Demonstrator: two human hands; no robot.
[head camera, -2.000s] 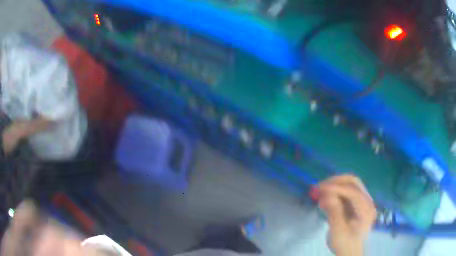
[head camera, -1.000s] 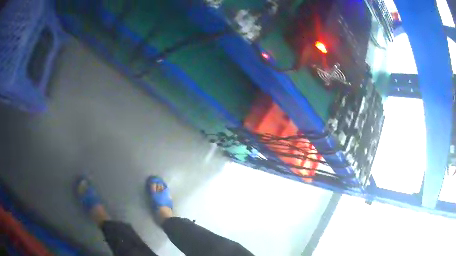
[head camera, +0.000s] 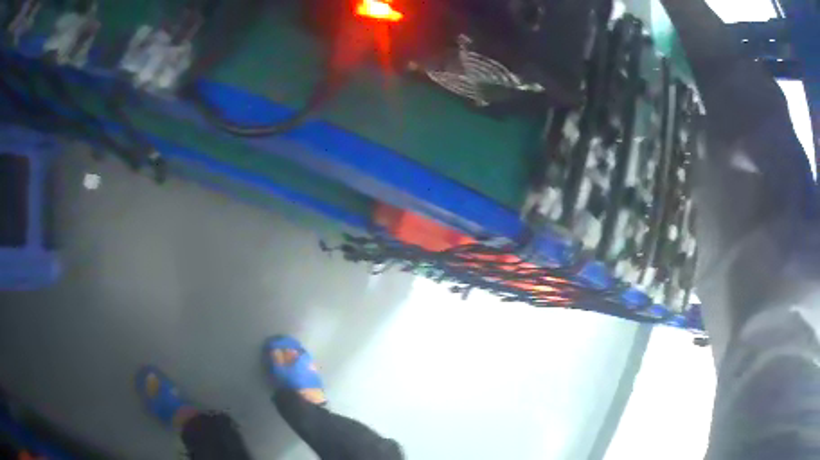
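Observation:
A rack shelf with a green mat (head camera: 441, 135) and a blue edge beam (head camera: 360, 162) runs across the upper part of the view. A dark power supply with a glowing orange-red switch (head camera: 379, 10) and a round fan grille (head camera: 476, 76) sits on it. Several dark and white strips or units (head camera: 620, 135) stand in rows at its right end, blurred. A large grey-white sleeve (head camera: 764, 269) reaches up along the right side. No hand shows at its end; my left hand and my right hand are not in view.
Black cables (head camera: 459, 269) hang below the shelf edge, over orange-red trays (head camera: 423, 229). A blue-violet stool (head camera: 31, 216) is at the left edge. My feet in blue slippers (head camera: 297, 364) stand on the grey floor (head camera: 216, 260), which is glaring white at the right.
The view has shifted towards the shelf's right end. The sleeve has come in at the right, over the blue post. The switch and grille now appear further left and higher.

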